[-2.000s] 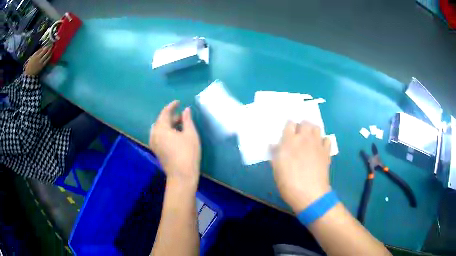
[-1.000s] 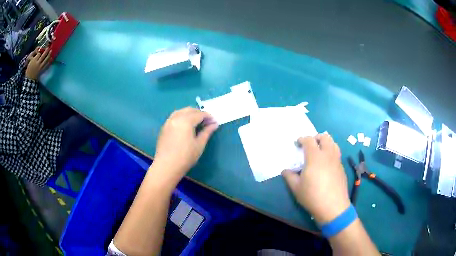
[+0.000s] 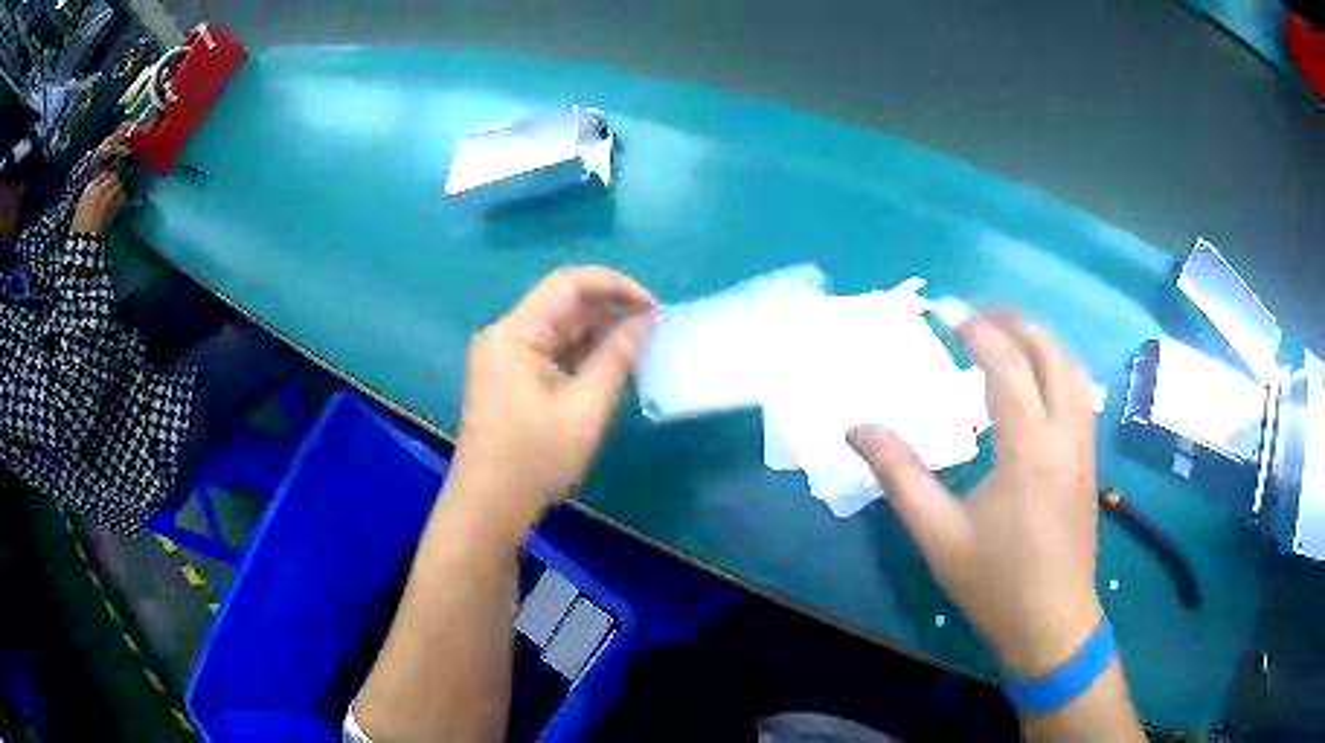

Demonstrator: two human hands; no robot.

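Note:
Several white insulation sheets lie overlapping on the green mat at mid-bench. My left hand pinches the left edge of a blurred white insulation sheet between thumb and fingers; its right part overlaps the other sheets. My right hand is spread over the right side of the sheets, thumb and fingers apart, its fingers blurred. The diagonal cutters lie right of my right hand; only one handle shows, the rest is hidden behind the hand.
One metal housing stands at the back left; more metal housings stand at the right. A blue bin is below the bench edge, with grey-white pieces near it. At far left are a person's checked sleeve and a red object.
My left hand has taken hold of the smaller sheet, which has moved right and down over the others. My right hand has moved right and opened, now covering most of the cutters.

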